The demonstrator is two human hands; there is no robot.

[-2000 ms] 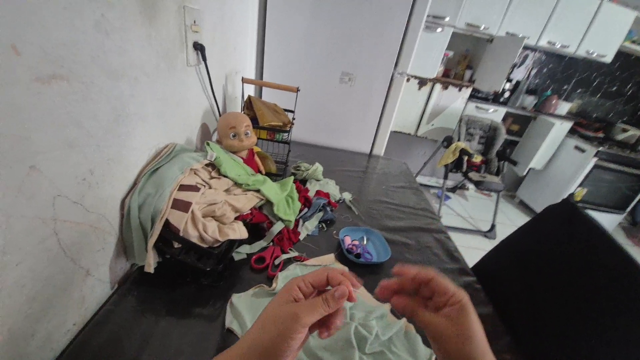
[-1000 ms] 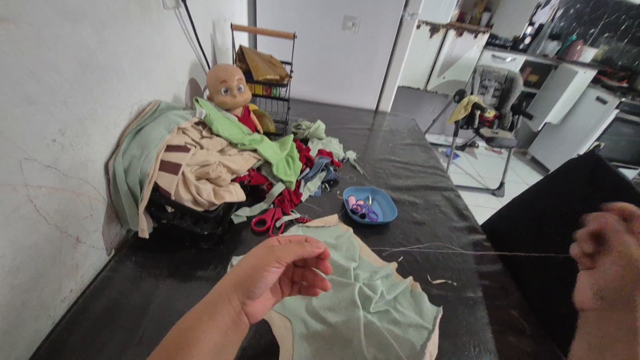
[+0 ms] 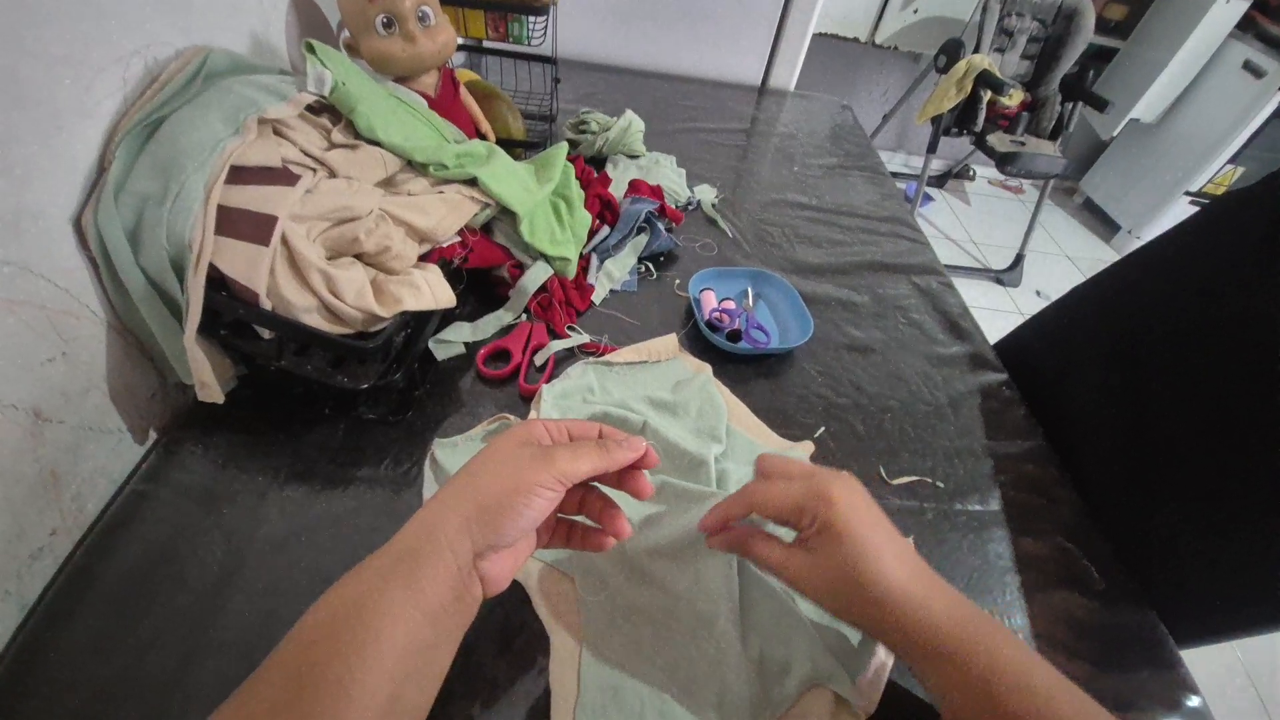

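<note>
My left hand (image 3: 560, 485) is above a pale green and beige cloth piece (image 3: 650, 540), its thumb and forefinger pinched on something tiny and thin, maybe a thread end or needle. To its right, my right hand (image 3: 800, 510) has thumb and forefinger close together; whether a thread lies between them is too fine to tell. The cloth lies spread on the black-covered table (image 3: 290, 560). Behind it rest red-handled scissors (image 3: 518, 355). A blue plastic bowl (image 3: 790, 310) holds thread spools (image 3: 710, 302) and small purple-handled scissors (image 3: 745, 325).
At the left, a black basket (image 3: 330, 350) overflows with beige and green garments. A doll (image 3: 400, 35) sits behind fabric scraps (image 3: 570, 215), beside a wire rack (image 3: 530, 80). Thread bits lie at the right. A black chair back (image 3: 1150, 400) and a high chair (image 3: 1020, 130) stand beyond the table.
My right hand has come back from the far right, where a long thread stretched from it toward my left hand, and is now near my left hand over the cloth. The view has tilted down.
</note>
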